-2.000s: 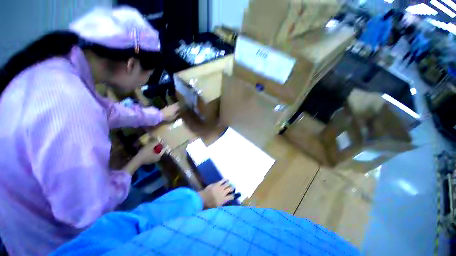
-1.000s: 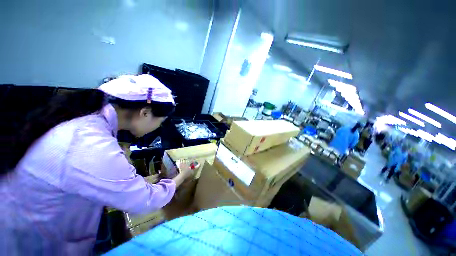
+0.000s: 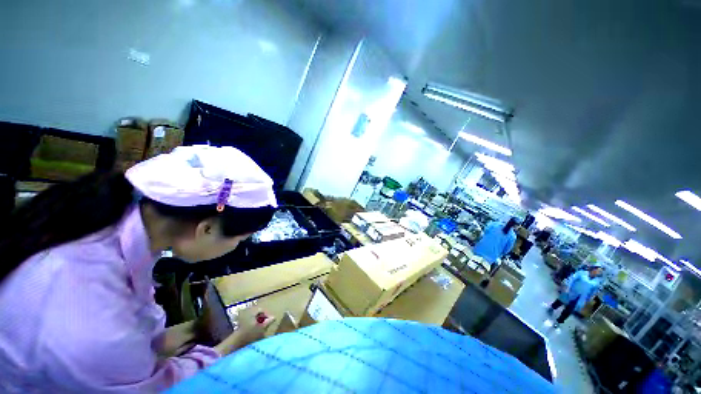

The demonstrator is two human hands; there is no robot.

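Neither of my hands is in the picture; my blue grid-patterned garment (image 3: 361, 362) fills the bottom. In front, a long tan carton (image 3: 384, 269) with small printed marks lies on a larger brown carton (image 3: 434, 296). To its left is a brown carton (image 3: 273, 278). A coworker in pink bends over it, one hand (image 3: 250, 329) at its side with a small red tool (image 3: 261, 316). Part of a white label (image 3: 321, 306) shows beside the long carton.
A black bin (image 3: 288, 238) with clear plastic bags stands behind the coworker's head. A dark container (image 3: 500, 331) is at the right. Two people in blue are farther off by the aisle (image 3: 561, 338). Dark panels (image 3: 242, 146) lean at the wall.
The view has tilted up and away from the papers. My hand, earlier on a dark blue item by the papers, has left the picture. The coworker's hand with the red tool has moved over the carton.
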